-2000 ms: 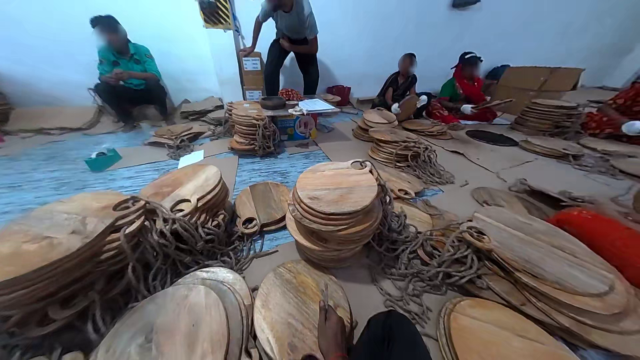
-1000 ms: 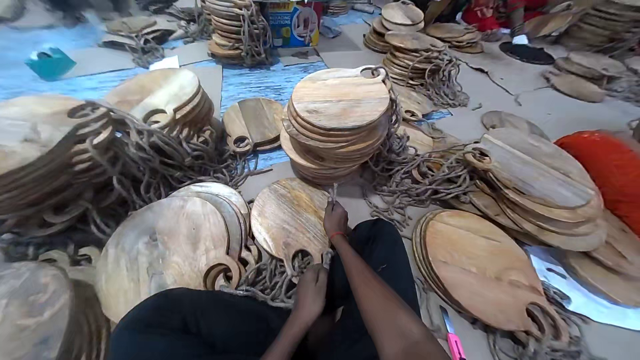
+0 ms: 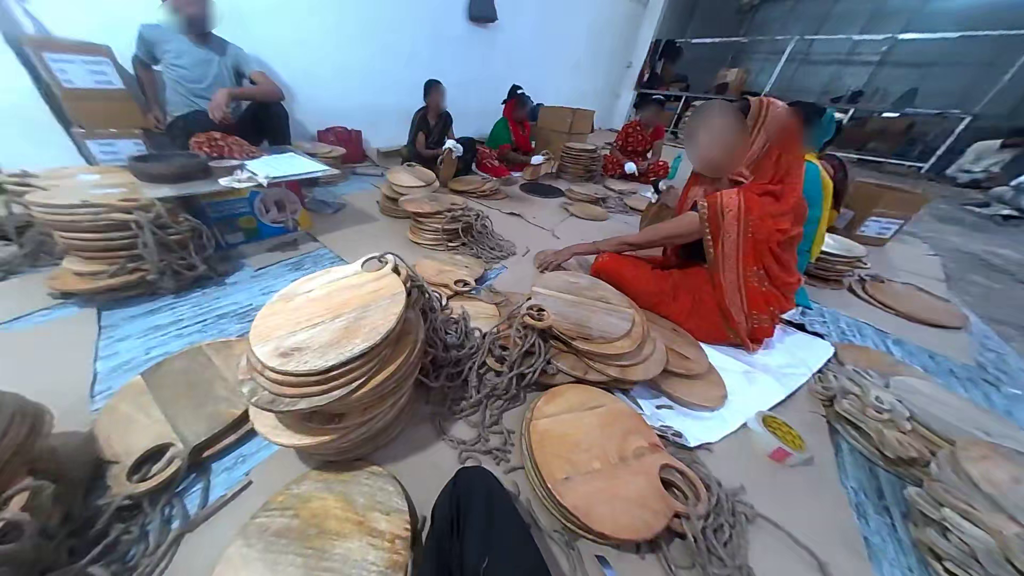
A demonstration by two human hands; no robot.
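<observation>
Neither of my hands shows in the head view now. At the bottom edge lies a round wooden board (image 3: 320, 528), left of my dark-clothed knee (image 3: 484, 528). Behind it rises a tall stack of round wooden boards (image 3: 328, 320) with ring handles and knotted ropes (image 3: 456, 344) hanging on its right side. To the right of my knee is a low stack of round boards (image 3: 600, 464) with holed handles and grey rope. Another pair of boards (image 3: 176, 400) lies at the left.
A person in orange-red clothing (image 3: 744, 240) sits at the right beside stacked boards (image 3: 592, 312) and a white sheet (image 3: 720, 392). A tape roll (image 3: 780, 438) lies by the sheet. Several other people sit farther back among board stacks (image 3: 440, 224) and cardboard boxes (image 3: 564, 120).
The view has swung up and to the right. One second ago both my hands were at the round board in front of me; now they are out of view.
</observation>
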